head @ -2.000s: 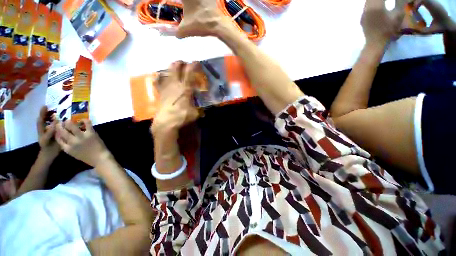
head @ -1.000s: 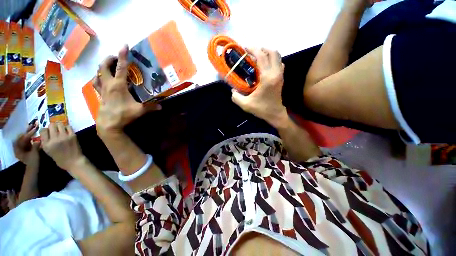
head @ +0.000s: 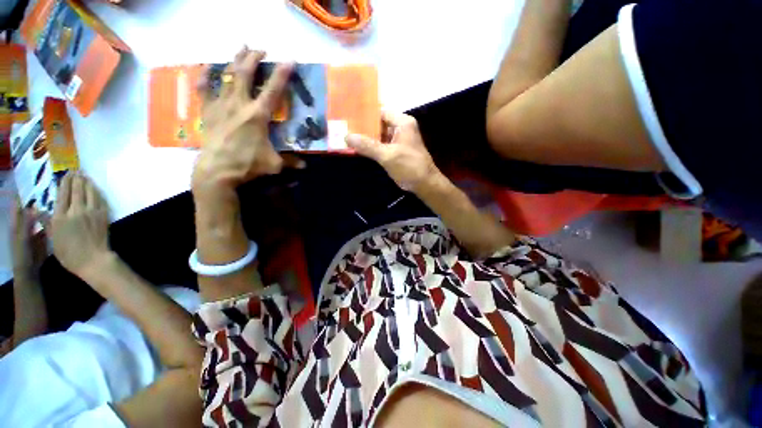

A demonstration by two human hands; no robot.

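An orange and grey retail carton [head: 313, 96] with a product picture lies lengthwise at the table's near edge, its plain orange ends at left and right. My left hand [head: 238, 129], with a white bracelet, spreads its fingers over the carton's left and middle part, its thumb at the near edge. My right hand [head: 401, 155] holds the carton's right end, thumb in front and fingers around the end. The orange cord coil does not show at my right hand; whether it is inside or behind the carton cannot be told.
Another orange cord coil [head: 338, 12] lies beyond the carton, cut by the top edge. An open carton [head: 71, 50] stands at far left. A neighbour's hand [head: 79, 217] holds a white and orange-yellow carton [head: 60, 138]. Another person's arm [head: 535, 58] is at right.
My right hand has moved left from beside the carton to its right end, and the coil it held is out of sight. The carton has turned from slanted to nearly level.
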